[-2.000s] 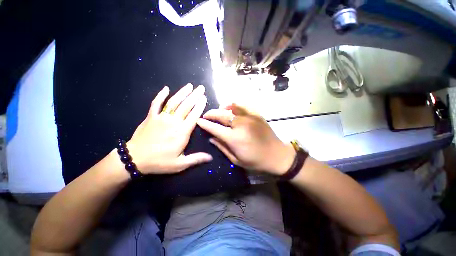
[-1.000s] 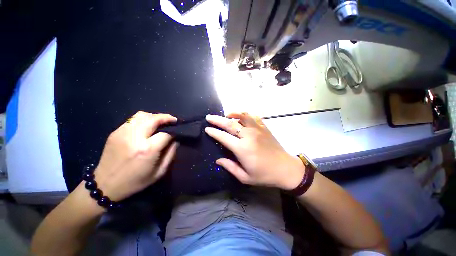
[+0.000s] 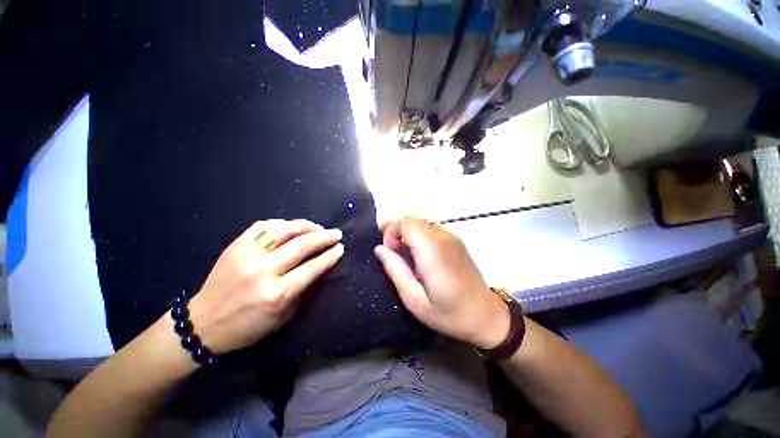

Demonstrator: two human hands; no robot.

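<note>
A large black fabric panel with white sparkle specks lies on the table and hangs over its front edge towards my lap. My left hand rests on the panel, fingers together and pointing right; whether it pinches cloth is hidden. My right hand is at the panel's right edge, thumb and fingertips closed on the edge of the cloth. The presser foot and needle area is above and beyond my hands in bright glare, to the right of the panel's edge.
The white and blue machine head spans the upper right. Silver scissors lie on the bed. A brown tray or phone is at the right. A pale cut edge shows at the top. Dark cloth is at the upper left.
My left hand was flat on the panel, then held a dark fold up; that fold now looks flat. My right hand has shifted to the panel's right edge. The head view has shifted slightly.
</note>
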